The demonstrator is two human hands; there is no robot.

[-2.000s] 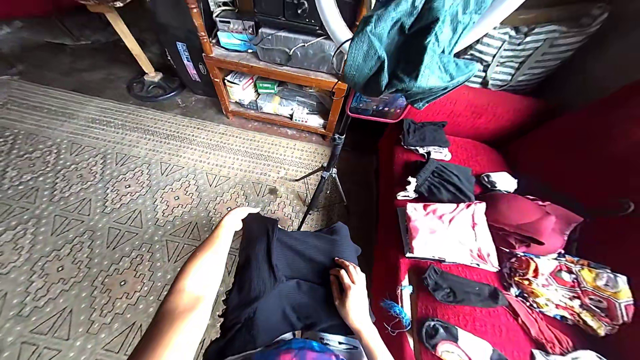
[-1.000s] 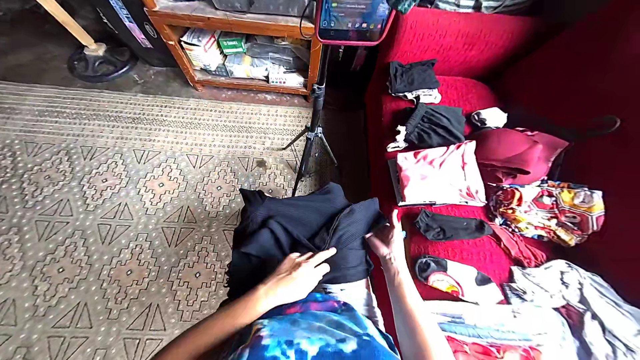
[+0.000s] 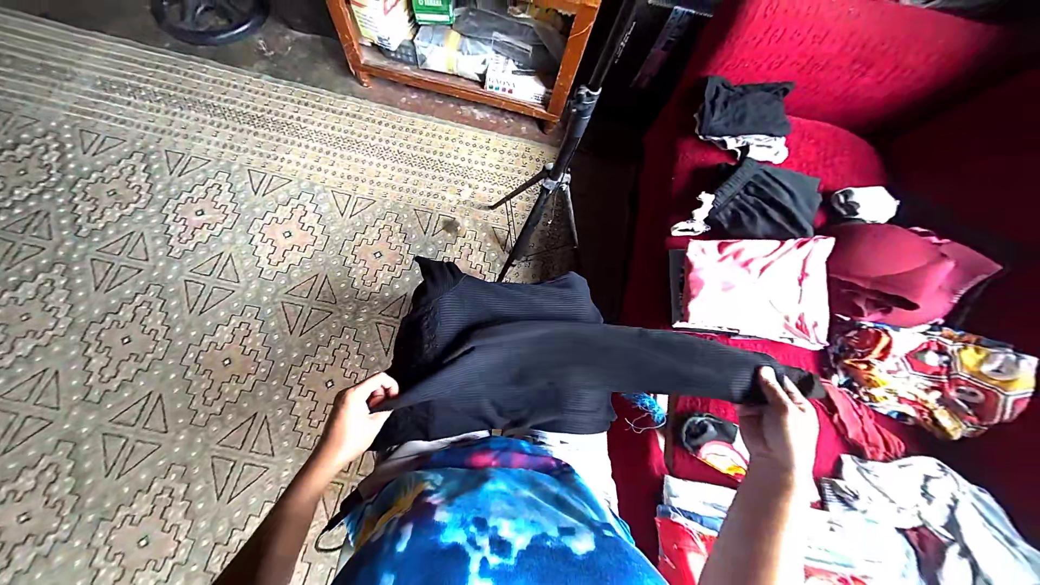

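A black ribbed long-sleeved garment lies across my lap, over a blue tie-dyed shirt. One sleeve is stretched out to the right over the sofa's edge. My right hand grips the sleeve near its cuff, thumb on top. At the garment's left side, my left hand pinches a fold of the black cloth between thumb and fingers. The rest of the garment lies bunched beyond the sleeve.
On the red sofa at the right lie folded black clothes, a pink and white cloth, a maroon bra and a patterned garment. A black tripod stands ahead, before a wooden shelf. Patterned carpet covers the floor.
My right hand has moved right and now holds the sleeve stretched out; one second ago it was at the garment's right edge. My left hand has moved from the middle of the garment to its left side.
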